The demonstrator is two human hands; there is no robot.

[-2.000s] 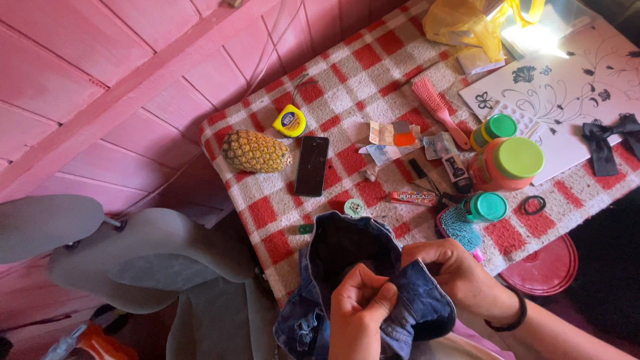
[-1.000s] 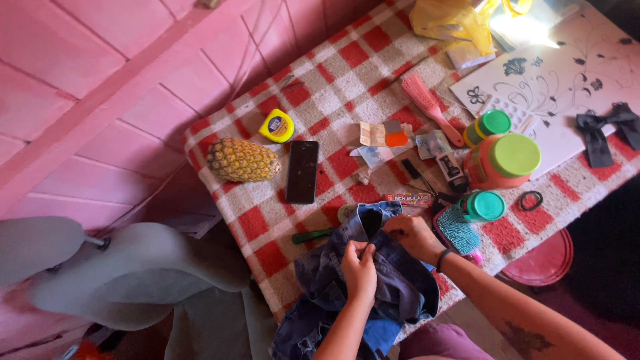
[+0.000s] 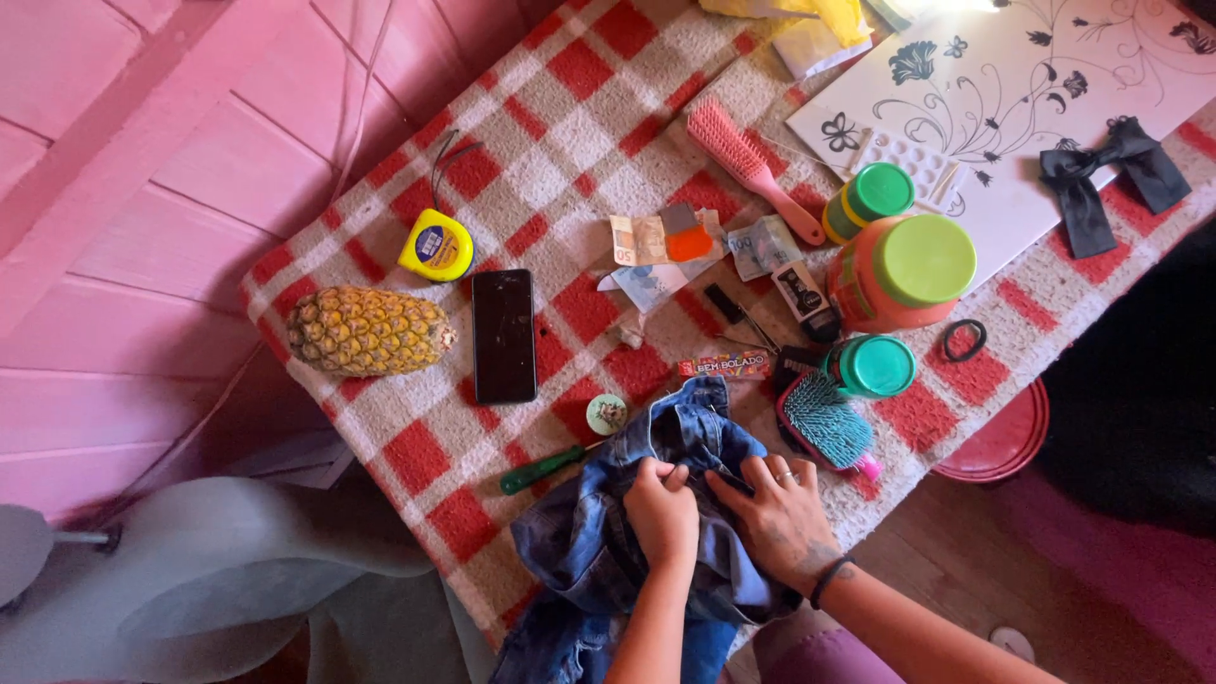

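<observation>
Blue denim jeans (image 3: 589, 532) lie bunched at the near edge of the table, partly hanging over it. My left hand (image 3: 662, 513) pinches the fabric near the waistband, fingers curled. Beside it, my right hand (image 3: 779, 513), with a ring and a dark wristband, presses on the denim with its fingers spread. A screwdriver with a green handle (image 3: 541, 470) lies left of the jeans, its tip beside them. Just above are a small round green container (image 3: 606, 414) and a red packet (image 3: 724, 365). A teal-bristled hairbrush (image 3: 826, 418) lies to the right of the jeans.
On the checkered cloth (image 3: 456, 522) are a pineapple (image 3: 370, 331), a yellow tape measure (image 3: 437, 246), a black phone (image 3: 504, 336), banknotes (image 3: 655, 239), a pink hairbrush (image 3: 741, 157), lidded jars (image 3: 902, 271) and a black bow (image 3: 1092, 180). A grey chair (image 3: 218, 560) stands at the left.
The jeans have been laid flatter on the table; the dark waist opening seen earlier is mostly folded over. My right hand has come down onto the denim. The screwdriver handle shows more fully.
</observation>
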